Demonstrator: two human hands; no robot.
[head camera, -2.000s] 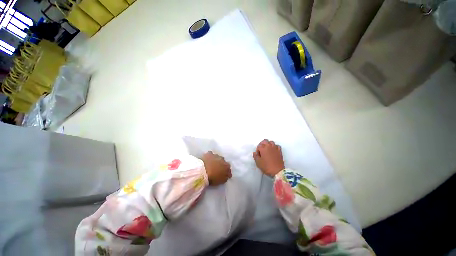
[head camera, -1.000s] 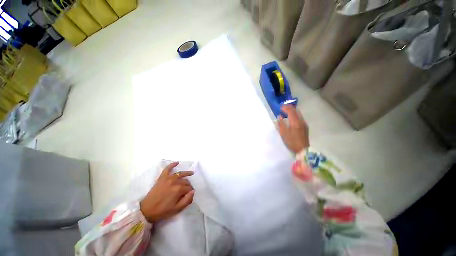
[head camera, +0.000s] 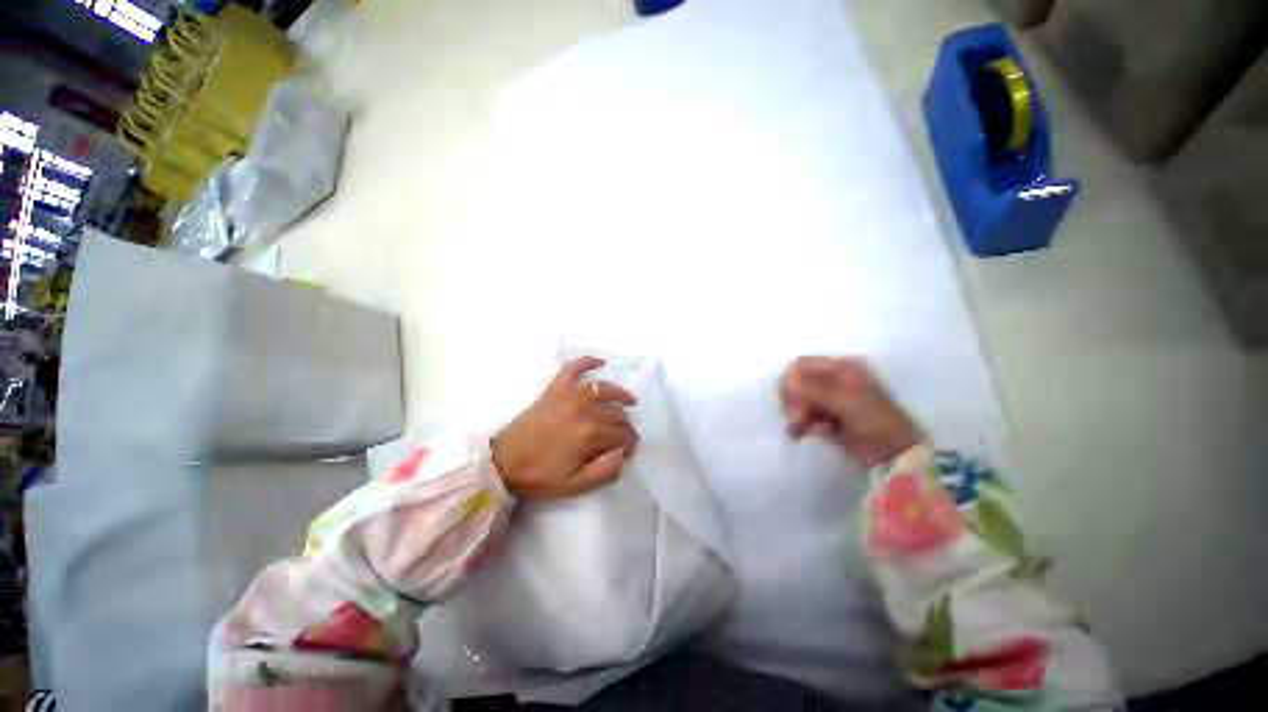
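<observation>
A white paper-wrapped bundle (head camera: 598, 570) lies at the bottom centre, with folded flaps on top. My left hand (head camera: 567, 434) rests on its upper fold, fingers spread, pressing the paper. My right hand (head camera: 846, 406) is to the right of the bundle, over the flat stack of white wrapping paper (head camera: 668, 195). Its fingers are curled with thumb and index together; it is slightly blurred, and whether a piece of tape is in it cannot be seen. The blue tape dispenser (head camera: 990, 153) with a yellow roll stands right of the paper.
Wrapped bags (head camera: 230, 362) stand at left. Yellow tote bags (head camera: 216, 98) and a plastic-covered item (head camera: 292, 160) are at the upper left. Taupe tote bags (head camera: 1133, 77) stand at the upper right. A blue tape roll (head camera: 656, 6) is cut off at the top edge.
My right hand has come back from the tape dispenser towards the bundle. My left hand stays on the fold. The view has shifted, showing more of the wrapped bags at left.
</observation>
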